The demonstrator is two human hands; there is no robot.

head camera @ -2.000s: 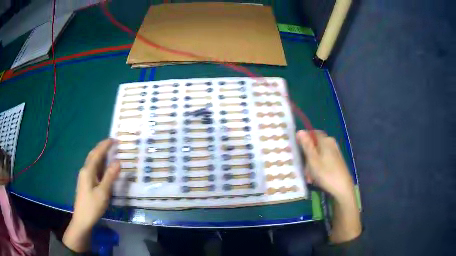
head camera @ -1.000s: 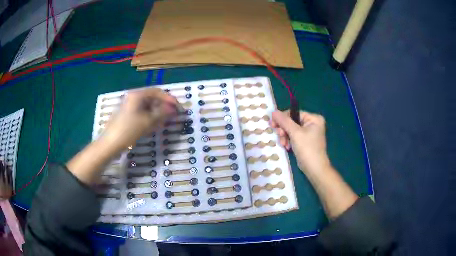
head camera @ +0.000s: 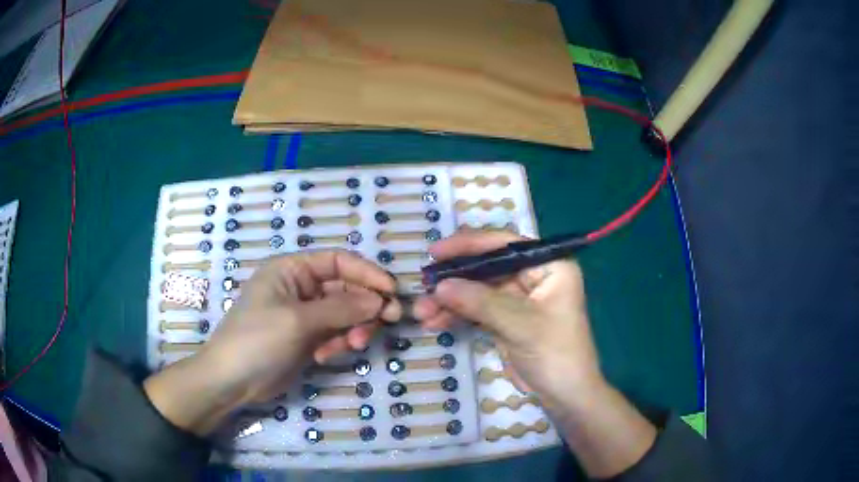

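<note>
My right hand (head camera: 518, 320) holds a thick black pen tool (head camera: 509, 258) with its tip pointing left and a red wire (head camera: 650, 200) leaving its rear end. My left hand (head camera: 306, 315) pinches something small and dark, probably a small component, close to the tool's tip; the fingers mostly hide it. Both hands are above the filled foam tray (head camera: 196, 381), whose dumbbell-shaped pockets have dark round components at their ends. An empty foam tray (head camera: 490, 362) with tan pockets shows beneath it on the right.
Brown cardboard sheets (head camera: 414, 75) lie behind the trays. A cream tube (head camera: 711, 71) stands at the back right. A thin red wire (head camera: 69, 207) crosses the bench at left. White stacked trays (head camera: 56, 56) are at the back left, and a pink sleeve (head camera: 17, 452) shows at lower left.
My hands have come together above the tray's middle. The pen tool has tilted from upright to nearly level, pointing left. The view has shifted, and the red wire now loops out to the right.
</note>
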